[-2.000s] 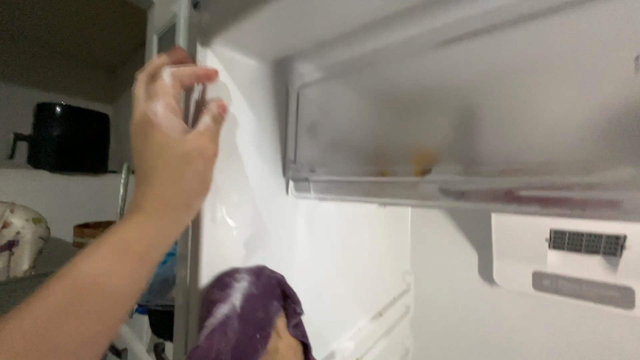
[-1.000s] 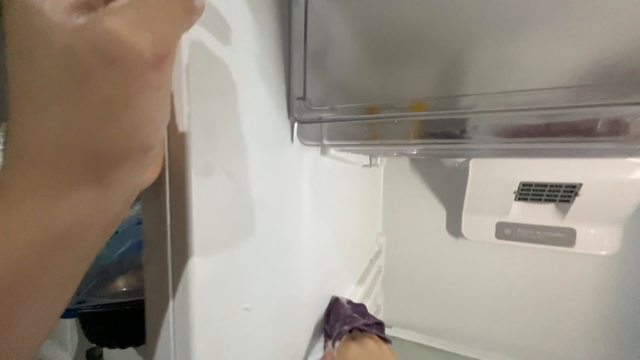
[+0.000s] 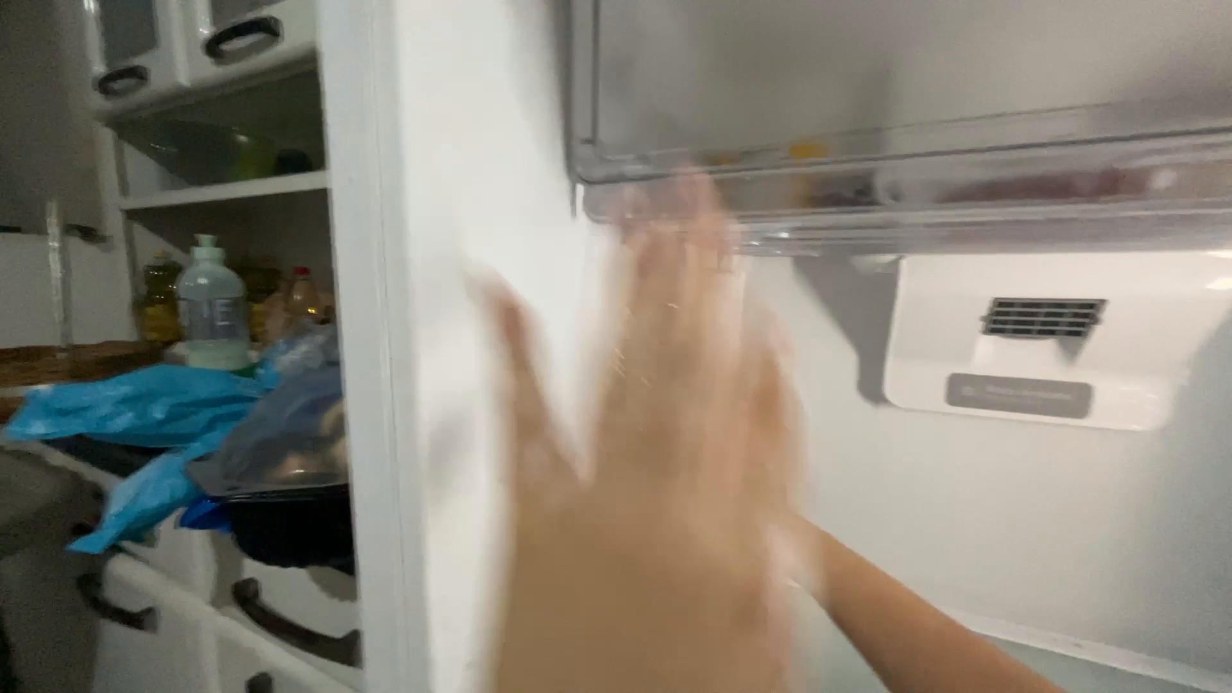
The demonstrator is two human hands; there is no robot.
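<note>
My left hand [image 3: 654, 462] is large and blurred in the middle of the view, fingers upward and spread, with no object visible in it. It is in front of the white inner side wall [image 3: 500, 192] of a refrigerator, below a clear plastic drawer [image 3: 731, 96]. My right forearm [image 3: 895, 606] comes in from the lower right and passes behind the left hand. The right hand is mostly hidden there, so whether it holds anything cannot be told. The purple cloth is not visible.
A white vent cover [image 3: 1030, 346] is on the back wall at right. Left of the refrigerator edge [image 3: 371, 289] are a blue plastic bag [image 3: 144, 404], a covered black container [image 3: 294, 529], a pump bottle [image 3: 212, 303] and white cabinets with dark handles [image 3: 289, 616].
My left hand has moved from the refrigerator's left edge to the middle. The purple cloth, on my right hand earlier, is out of sight. The view has shifted, showing more of the cabinets.
</note>
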